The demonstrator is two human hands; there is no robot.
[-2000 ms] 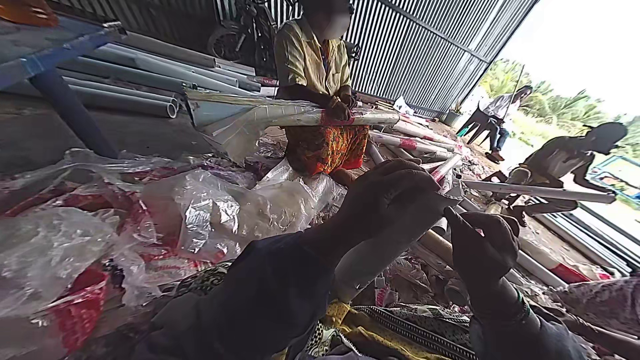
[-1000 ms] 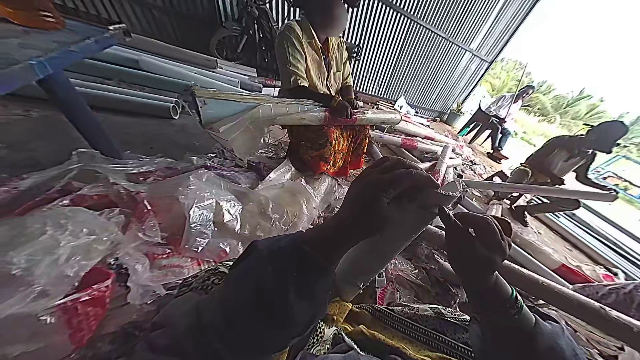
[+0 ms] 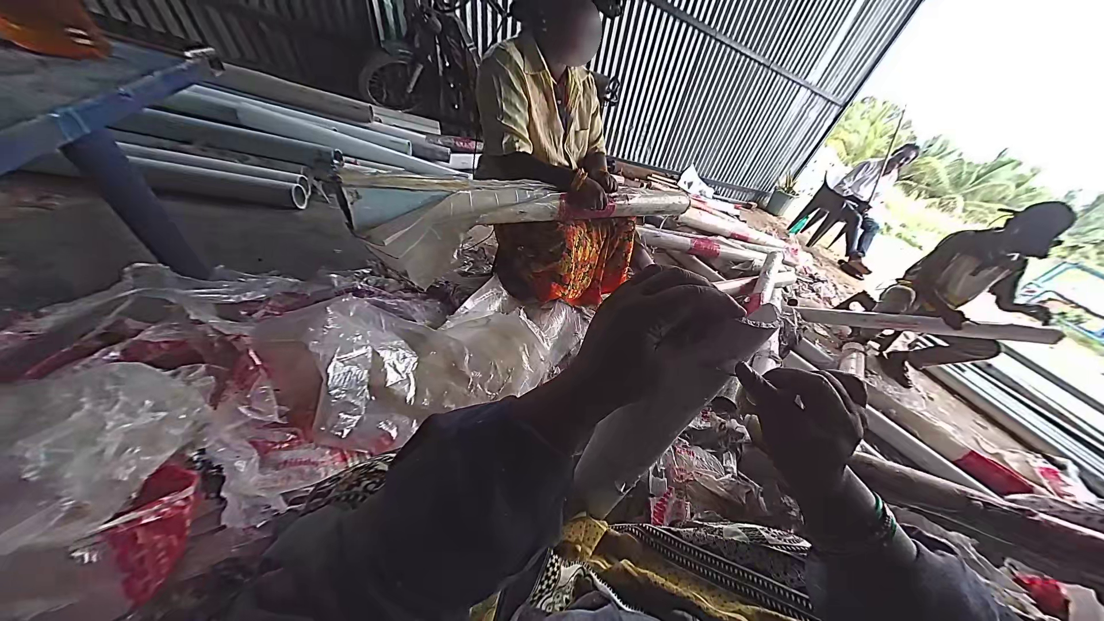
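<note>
A pale plastic-like pipe (image 3: 634,440) slants up from my lap, its far end raised between my hands. My left hand (image 3: 660,332) is closed around the upper part of this pipe, near its rim. Just right of the rim, my right hand (image 3: 798,414) has its fingers curled, thumb raised toward the pipe end; a small object may be in it, too dark to tell. Patterned yellow and black cloth (image 3: 690,561) lies below the pipe, across my lap.
Crumpled clear and red plastic film (image 3: 397,362) covers the left floor. A co-worker (image 3: 552,147) sits ahead with a wrapped pipe; another person (image 3: 975,267) holds a long pipe at right. More pipes (image 3: 250,181) lie behind a blue-legged table (image 3: 129,190).
My right hand has shifted slightly beside the pipe end, its fingers held differently. My left hand stays on the pipe.
</note>
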